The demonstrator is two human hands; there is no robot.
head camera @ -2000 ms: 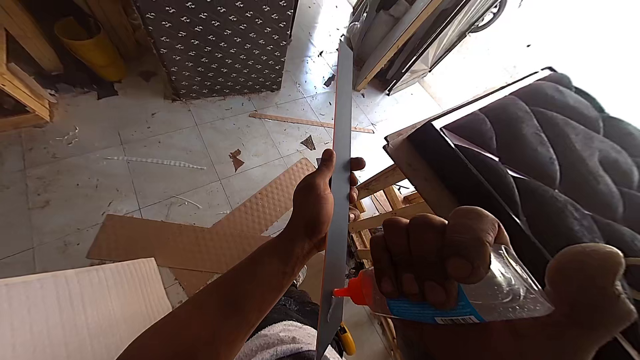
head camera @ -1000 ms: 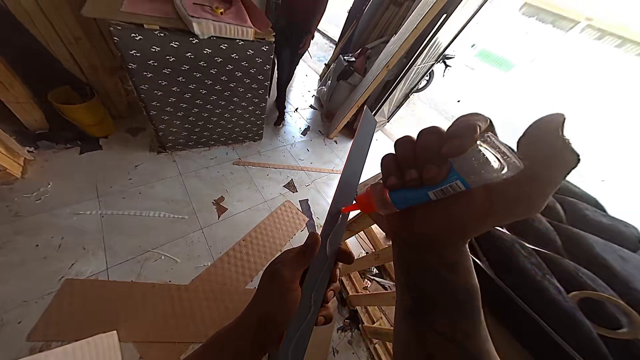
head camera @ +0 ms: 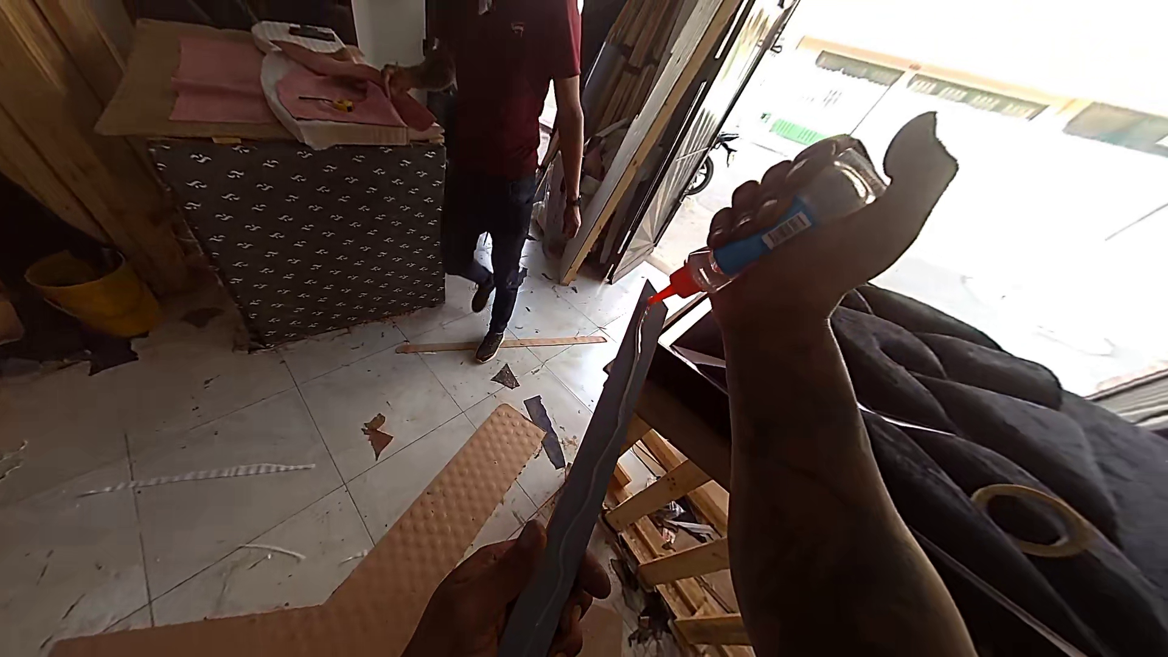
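Observation:
My left hand [head camera: 511, 593] grips the lower part of a long, narrow grey strip [head camera: 593, 456], thumb on one side and fingers on the other. A thin wavy line of clear glue runs along the strip's face. My right hand [head camera: 794, 228] is closed around a clear plastic glue bottle [head camera: 844, 187] with a blue label and a red nozzle [head camera: 673, 286]. The bottle is tilted downward, and its nozzle tip is at the strip's far end. Part of the bottle is hidden behind my fingers.
A dark tufted upholstered piece [head camera: 967, 392] with a tape roll [head camera: 1031, 520] on it lies at right. Below are wooden slats [head camera: 675, 488]. Embossed tan sheets [head camera: 438, 511] lie on the tiled floor. A person [head camera: 511, 100] stands by a patterned box [head camera: 319, 228]; a yellow bucket [head camera: 96, 292] is at left.
The nozzle has moved from the strip's near end to its far end, and a wavy glue line now shows behind it. The person has come further into view. The view has tilted up.

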